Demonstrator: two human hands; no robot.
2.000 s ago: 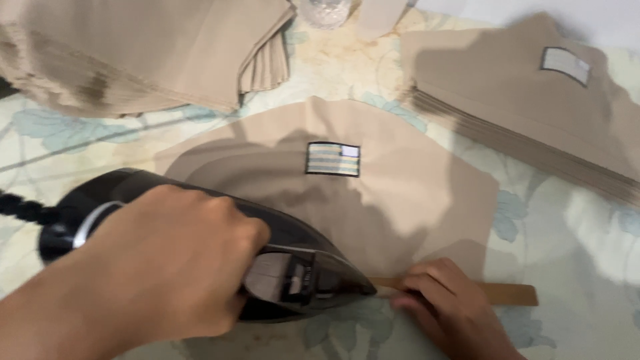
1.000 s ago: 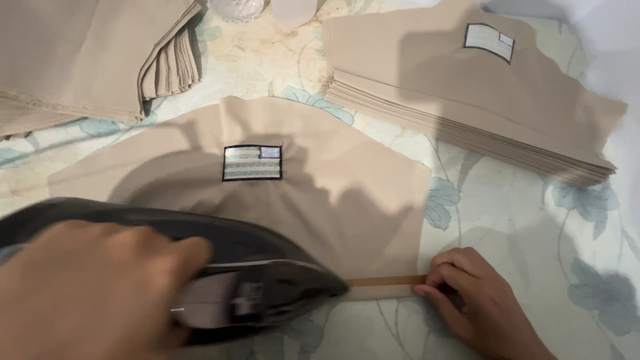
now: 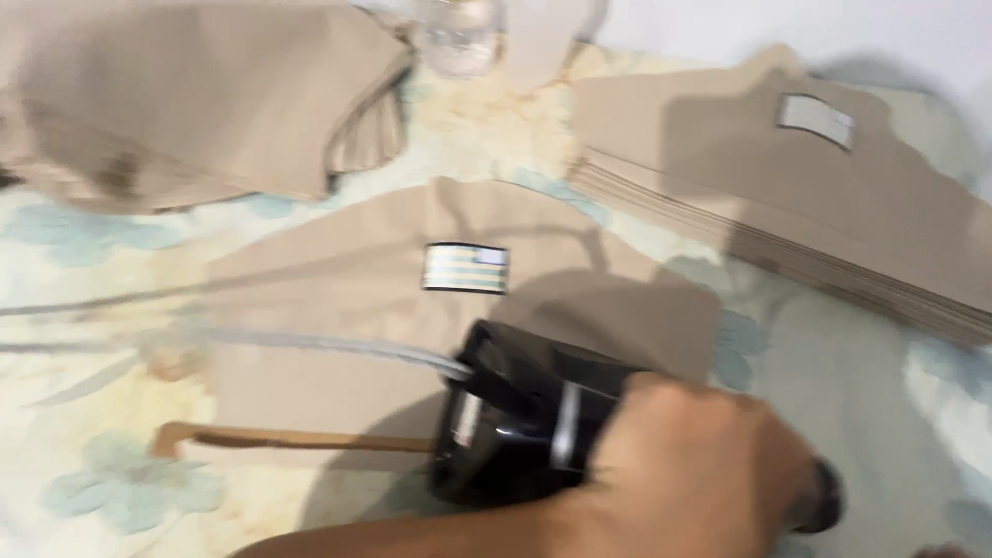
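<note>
My left hand (image 3: pixel 697 457) grips a black clothes iron (image 3: pixel 519 418), its heel and cord toward the left. The iron is over the lower right part of a tan fabric panel (image 3: pixel 325 372), which lies flat and bears a striped flag patch (image 3: pixel 466 268). A narrow brown strip (image 3: pixel 310 439) runs along the panel's lower edge, its left end curling past the corner; the iron hides its right part. Of my right hand (image 3: pixel 939 552) only a blurred sliver seems to show at the bottom right edge, so its fingers and anything in them are hidden.
Folded tan fabric (image 3: pixel 201 93) is piled at the upper left. A stack of tan panels (image 3: pixel 721 163) with a patch on top lies at the upper right. A clear glass or plastic container (image 3: pixel 459 39) stands at the top. The iron's pale cord (image 3: pixel 333 339) crosses the panel leftward.
My left hand has moved right along the panel's lower edge with the iron. My right hand, earlier at the strip's right end, has moved away from it, almost out of view.
</note>
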